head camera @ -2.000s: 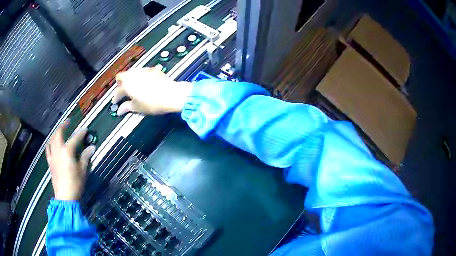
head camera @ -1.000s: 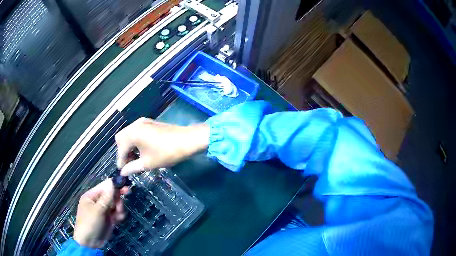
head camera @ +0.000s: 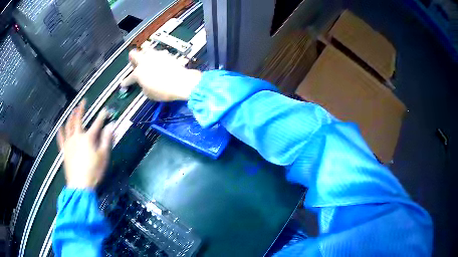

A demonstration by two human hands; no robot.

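My right hand point(head camera: 159, 74) is over the conveyor belt point(head camera: 95, 83), fingers bent down beside a round unit point(head camera: 123, 92) on the belt; I cannot tell whether they touch it. My left hand point(head camera: 86, 148) is over the belt nearer to me, fingers spread, with nothing seen in it. Another round unit point(head camera: 113, 114), blurred, is near its fingertips. The clear blister tray point(head camera: 160, 226) lies on the green bench point(head camera: 226, 196) at the lower edge, with dark spots in its pockets.
A blue parts bin point(head camera: 193, 136) is partly under my right sleeve, with a thin dark stick across it. An orange-brown strip point(head camera: 160, 21) lies along the belt's far side. A grey post point(head camera: 219, 35) stands beyond the bin. An open cardboard carton point(head camera: 354, 95) is at the right.
Both hands have moved from over the tray, where they held a dark unit a second ago, up to the belt and apart. The view has shifted, and the tray now sits lower.
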